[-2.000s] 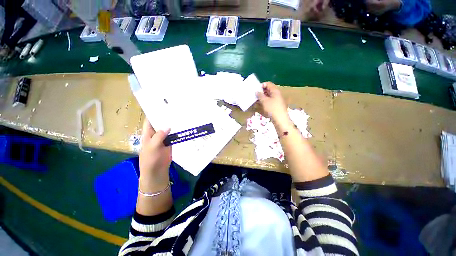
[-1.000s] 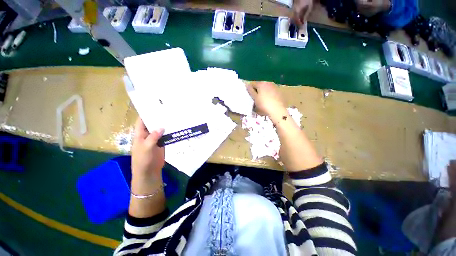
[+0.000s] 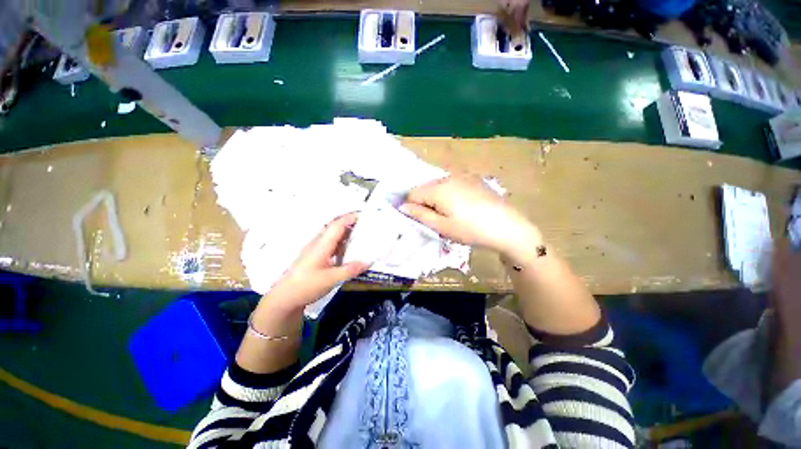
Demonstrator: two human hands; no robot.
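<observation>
A white folded card piece (image 3: 391,243) lies low at the bench's front edge between my hands, a dark band just showing on its near edge. My left hand (image 3: 318,265) grips its left side, thumb on top. My right hand (image 3: 458,210) is at its upper right with fingers together; whether it holds a sheet or slip cannot be told. White leaflets (image 3: 285,171) spread in a pile behind and left of the card. Small white slips with red print (image 3: 452,257) show to its right, partly covered by the card and my right forearm.
Open white product boxes (image 3: 386,37) stand on the green belt (image 3: 307,88) beyond the brown bench (image 3: 597,210). A bent white hook (image 3: 101,232) lies left. A pale post (image 3: 162,101) rises behind the pile. A white stack (image 3: 746,232) and another person's arm (image 3: 784,298) are at right.
The card piece, held up open over the pile before, is now lower, smaller in outline and between both hands. My right hand has moved down and left from the pile's edge.
</observation>
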